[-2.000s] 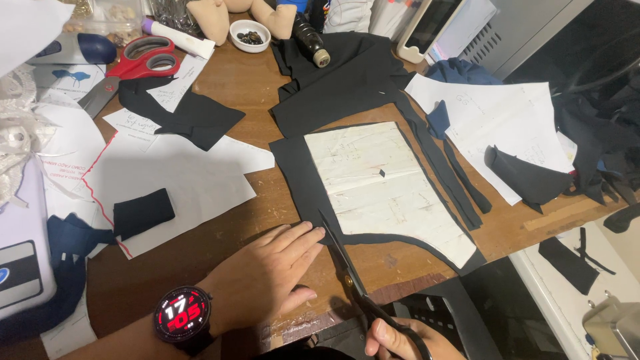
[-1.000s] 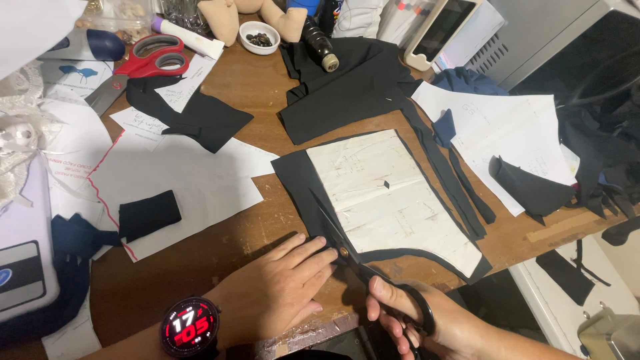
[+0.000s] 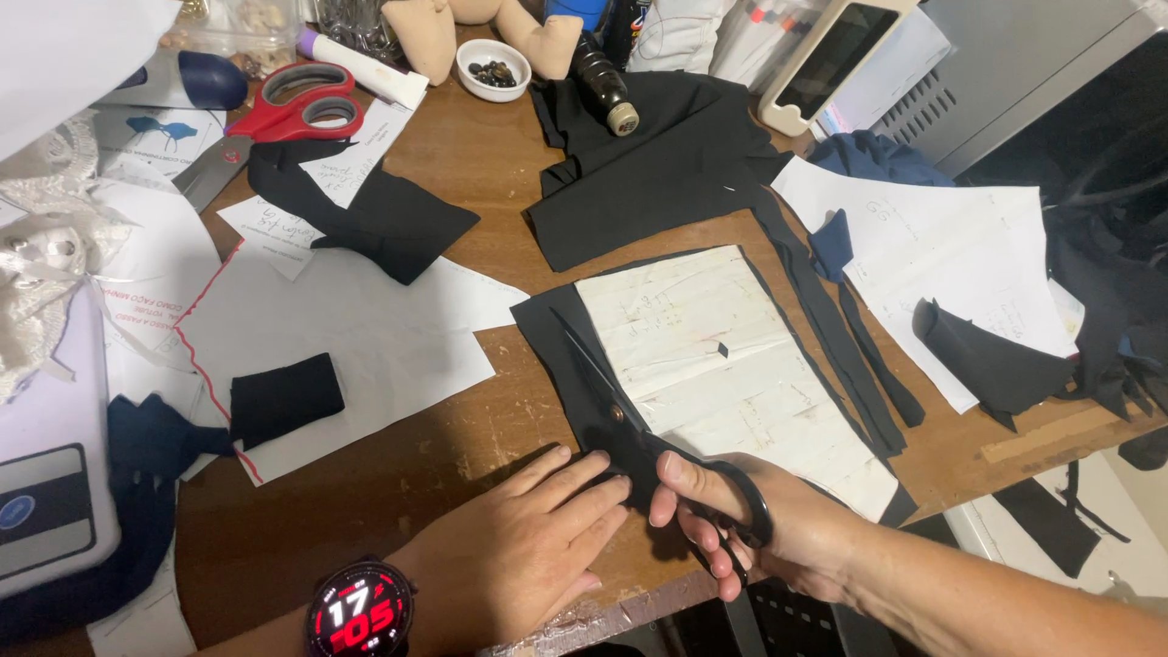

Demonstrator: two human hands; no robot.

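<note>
My right hand (image 3: 730, 511) grips a pair of black-handled scissors (image 3: 617, 412), whose long blades lie over black fabric (image 3: 561, 351) and point up and left, along the left edge of a whitish paper pattern piece (image 3: 730, 356). That pattern lies on the black fabric, which shows as a wide strip on its left and a thin rim elsewhere. With a smartwatch on its wrist, my left hand (image 3: 538, 529) lies flat, fingers spread, its fingertips on the fabric's lower left edge beside the scissors. The blades look nearly closed; my fingers hide part of the handles.
Red-handled scissors (image 3: 297, 105), a white bowl of small dark pieces (image 3: 493, 71) and a dark bottle (image 3: 604, 87) stand or lie at the back. White paper patterns (image 3: 365, 338) lie left, narrow black strips (image 3: 821, 319) right. The wooden table's front edge (image 3: 630, 611) is near my hands.
My right hand with the scissors has moved up and further over the fabric and pattern. The blades now reach further up beside the pattern's left edge. My left hand stays by the fabric's lower left edge.
</note>
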